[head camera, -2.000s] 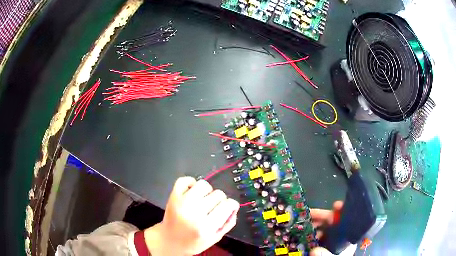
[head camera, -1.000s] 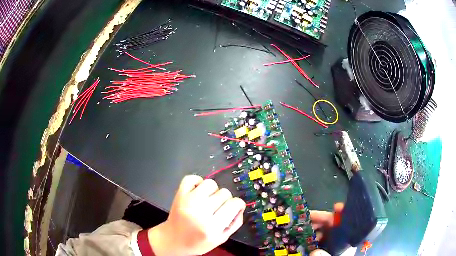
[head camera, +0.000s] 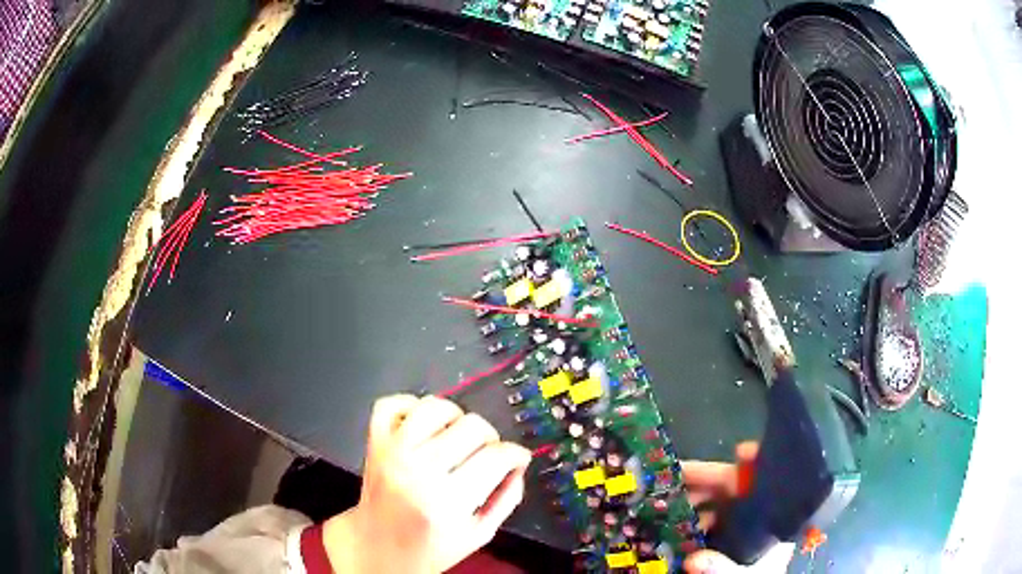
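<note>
A long circuit board panel (head camera: 637, 409) lies component side up, with yellow blocks and small round capacitors. Red lead wires (head camera: 482, 375) lie across its left side and beside it. My left hand (head camera: 437, 482) is bare and closed at the panel's left edge, with a red wire showing at its fingertips; its grip is mostly hidden. My right hand (head camera: 713, 480) is partly hidden behind the dark soldering gun (head camera: 790, 460), its fingers at the orange-red trigger and close to the panel's right edge. The gun's silvery barrel points away from me.
Red wires (head camera: 303, 200) and black wires (head camera: 303, 99) lie in piles at the left. Stacked boards (head camera: 644, 34) stand at the back. A round black fan (head camera: 841, 123), a yellow ring (head camera: 711, 238) and a dross dish (head camera: 895, 353) are at the right. Loose wires lie between.
The whole view has shifted, so everything appears slightly further left and up. Both hands, the panel and the gun keep nearly the same places relative to each other.
</note>
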